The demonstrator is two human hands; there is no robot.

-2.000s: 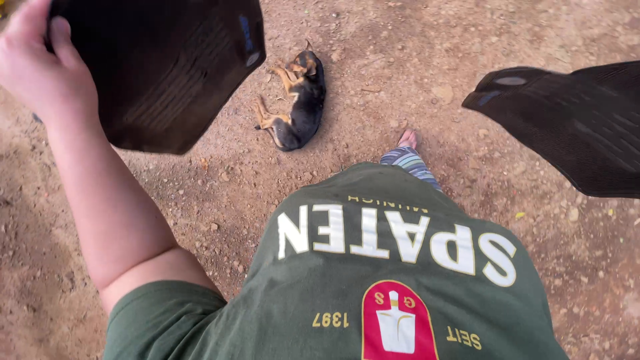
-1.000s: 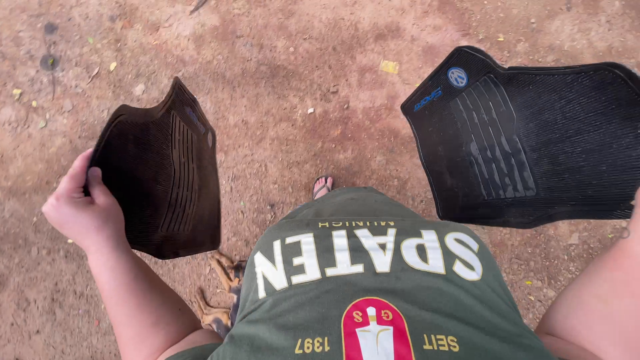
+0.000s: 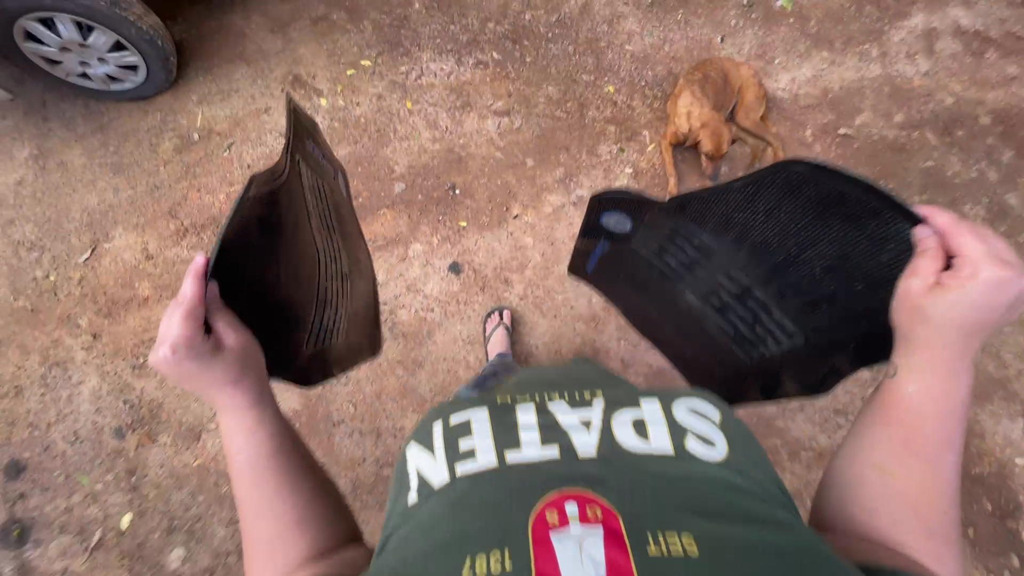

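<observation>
My left hand (image 3: 210,332) grips the outer edge of a black rubber car floor mat (image 3: 300,264). That mat is held up steeply, its ribbed face turned inward, and its top narrows to a point. On the other side, my right hand (image 3: 952,276) pinches the outer edge of a second black rubber floor mat (image 3: 744,280). This one shows more of its ribbed face, with a round badge and blue marking near its inner corner. Both mats are off the ground, apart from each other, one at each side of my body in a green printed T-shirt.
A brown dog (image 3: 712,116) lies on the dirt ground just beyond the right mat. At the top left is a car wheel (image 3: 80,52) with a silver hubcap. My sandalled foot (image 3: 497,328) shows below, and small yellow leaves dot the ground.
The view has moved over the ground; a car wheel and a brown dog now show, while the black-and-tan dog is out of view. My right hand has come into full view on its mat.
</observation>
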